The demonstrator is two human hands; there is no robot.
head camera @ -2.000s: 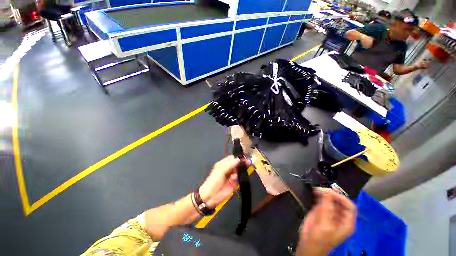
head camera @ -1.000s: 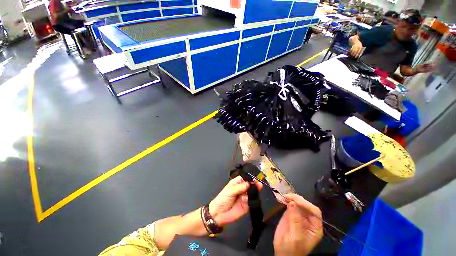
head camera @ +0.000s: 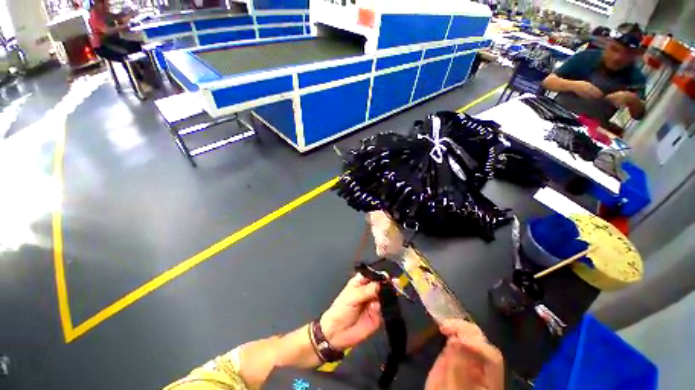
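My left hand (head camera: 352, 314), bare with a bracelet or watch at the wrist, holds a black strap (head camera: 394, 331) that hangs down from the fingers, its upper end bent over. My right hand (head camera: 466, 358), bare, is at the lower middle right, cut off by the bottom edge, fingers pinched together. A thin applicator (head camera: 404, 288) shows faintly near the strap's top; its link to the right fingers is blurred. A large black strap bundle (head camera: 427, 175) tied with white cord (head camera: 437, 145) lies on the table beyond both hands.
A small dark pot (head camera: 507, 295), a pale stick (head camera: 562, 263), blue cloth (head camera: 560, 238) and a yellow disc (head camera: 610, 251) are at right. A blue bin (head camera: 598, 362) is lower right. A stained table edge (head camera: 438, 293) runs between my hands. Two people are farther off.
My right hand has come from beside the pot towards the strap, then moved slightly down and right. My left hand keeps the strap, whose top is now bent over. The view has shifted.
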